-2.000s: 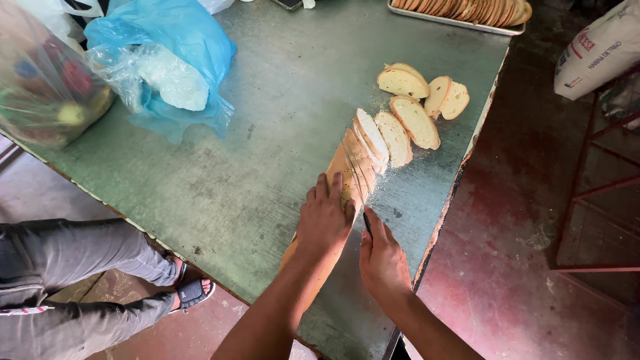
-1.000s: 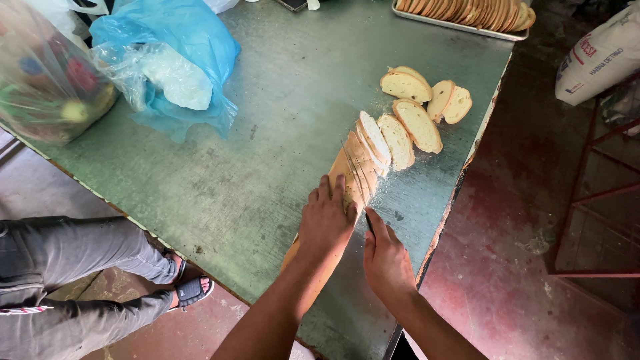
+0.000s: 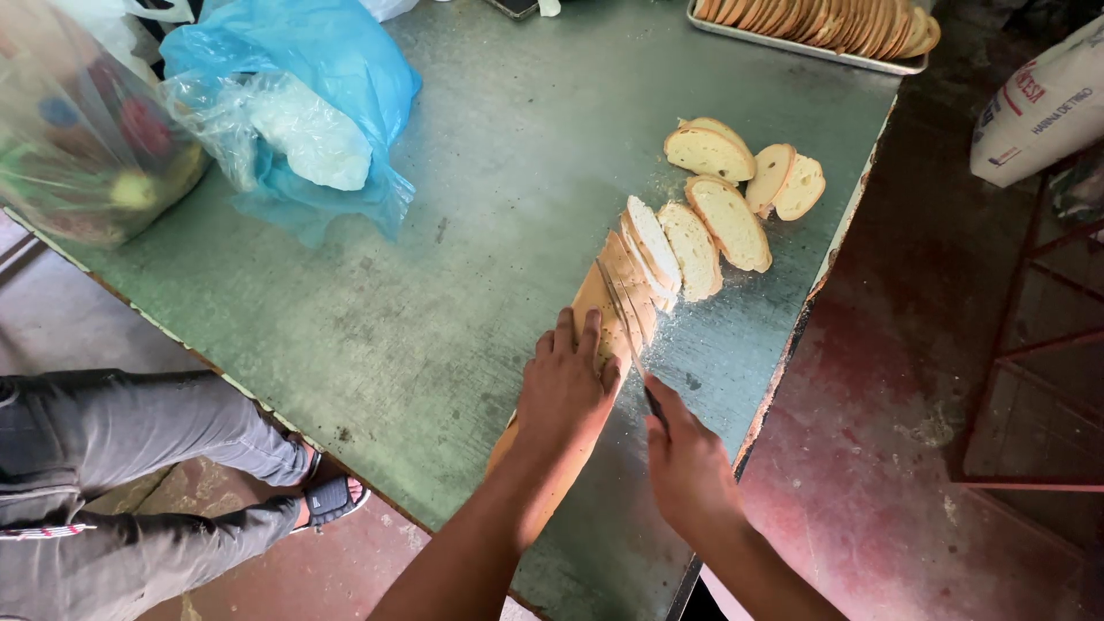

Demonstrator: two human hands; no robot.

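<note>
A long loaf of bread (image 3: 565,487) lies slantwise on the metal-topped table, its far end cut into slices. My left hand (image 3: 565,375) presses on the loaf's top, fingers spread just left of the blade. In my right hand (image 3: 686,457) is the dark handle of a knife (image 3: 623,315), whose thin blade lies across the loaf. Thin slices still stand against each other beyond the blade. Past them, a bread slice (image 3: 729,222) and several others lie loose on the table, with crumbs or flour around them.
A metal tray (image 3: 811,47) full of upright slices stands at the far right corner. A blue plastic bag (image 3: 345,78) and a clear bag of mixed items (image 3: 95,164) sit at the left. Another person's legs (image 3: 155,431) are beside the table's left edge. A flour sack (image 3: 1044,103) stands at right.
</note>
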